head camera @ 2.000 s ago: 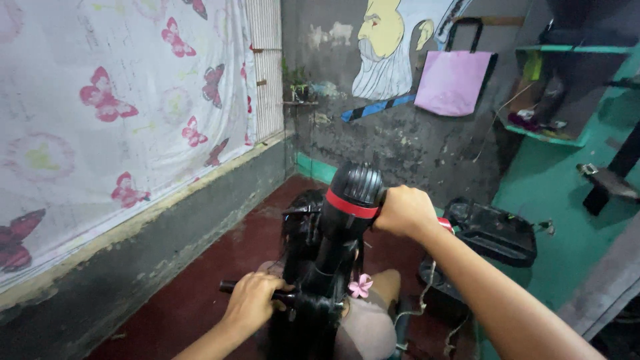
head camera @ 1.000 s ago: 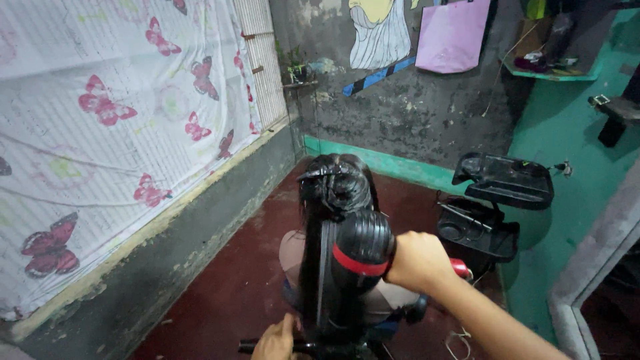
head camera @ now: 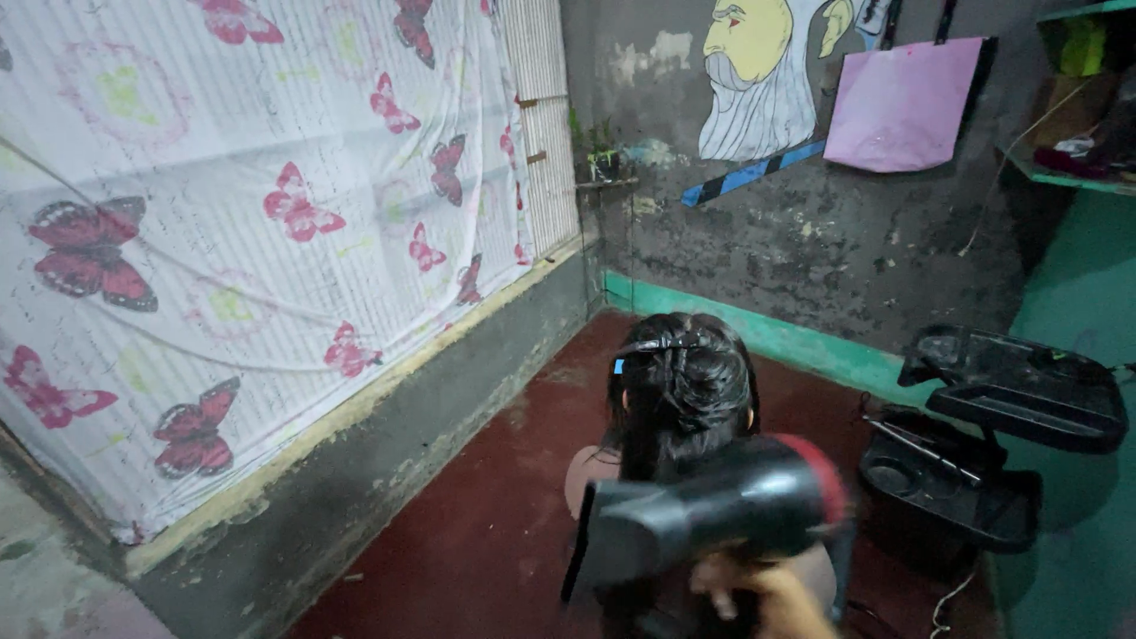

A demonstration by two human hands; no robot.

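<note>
A person with long dark hair (head camera: pixel 710 390) sits with their back to me, the upper hair twisted up and clipped on top. Behind the lower hair, my right hand (head camera: pixel 741 586) is closed around a black hair dryer with a red band (head camera: pixel 710 501). The dryer lies sideways in view, its flat nozzle pointing left and its rear to the right; it and the hand are blurred by motion. My left hand does not show. Part of the person's back and the lower hair is hidden behind the dryer.
Black plastic trolley trays (head camera: pixel 1029 386) stand at the right, with a thin metal-coloured tool (head camera: pixel 923 448) on the lower one. A low concrete ledge (head camera: pixel 382 426) runs along the left under a butterfly curtain (head camera: pixel 293 204). A pink bag (head camera: pixel 901 106) hangs on the back wall.
The dryer has turned from upright to sideways, nozzle to the left, with my right hand lower, beneath it. My left hand, at the lower hair in the earlier frames, has left the view.
</note>
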